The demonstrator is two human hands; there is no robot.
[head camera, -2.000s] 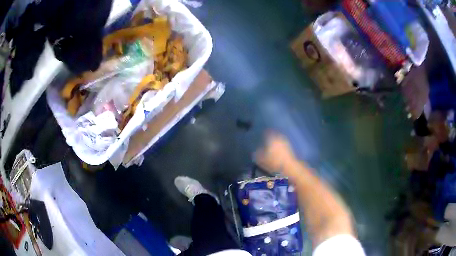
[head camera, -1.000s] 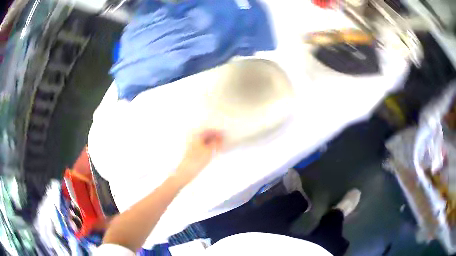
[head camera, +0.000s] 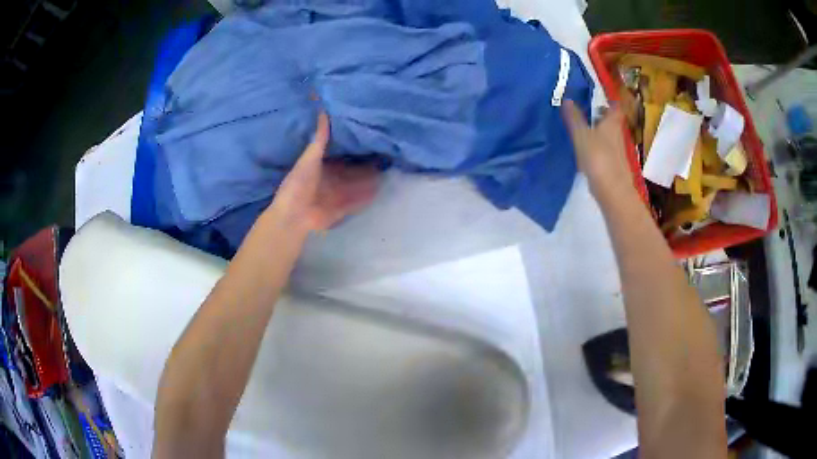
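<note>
A crumpled pile of blue garments (head camera: 403, 81) lies at the far side of the white-covered table. My left hand (head camera: 336, 184) is at its near edge, thumb up against the cloth and fingers partly under or beside it; a firm grip cannot be made out. My right hand (head camera: 596, 143) is blurred, fingers apart, at the right end of the pile near a white tag. The long cream padded form (head camera: 358, 376) lies nearest me, bare. The dark iron (head camera: 614, 368) stands at the right, partly hidden behind my right forearm.
A red basket (head camera: 761, 170) of yellow scraps and white tags stands at the far right. A metal wire rest (head camera: 742, 314) is below it. A red basket (head camera: 40, 314) is at the left edge. The white table cover (head camera: 528, 269) has a fold line near the form.
The view has turned from the floor and bag to the table, now facing the blue pile. My left hand has moved from the form to the pile; my right hand has come into view there.
</note>
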